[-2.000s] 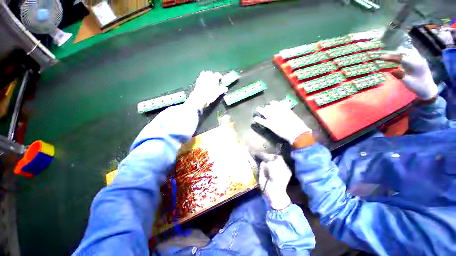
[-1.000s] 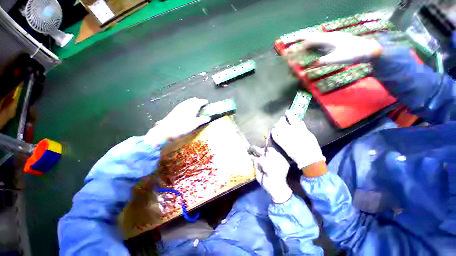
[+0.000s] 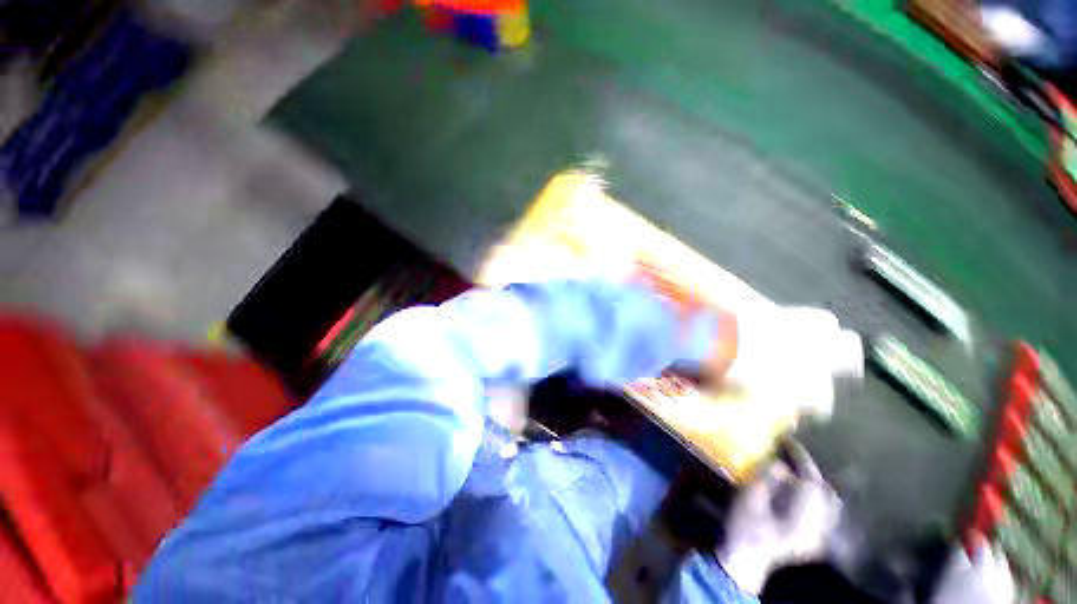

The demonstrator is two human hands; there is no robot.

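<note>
The image is blurred. My left hand, white-gloved, is over the right part of the yellow-edged work board. Whether it holds anything cannot be told. Red-brown scraps lie on the board, partly covered by my left forearm. My right hand, also gloved and smeared by motion, is just beyond the board's lower right corner. A dark shape shows at its fingers, too blurred to name. Two green circuit board panels, one above the other, lie on the dark bench right of my left hand.
A red tray with panels is at the right edge, with another person's gloved hand below it. A black bin holding something red and green is left of the board. Stacked red trays are lower left. A tape roll is at the top.
The view has swung left and down, bringing in the bin and stacked trays. My left hand is now over the board's right part; the panel seen at its fingers before is no longer clear there.
</note>
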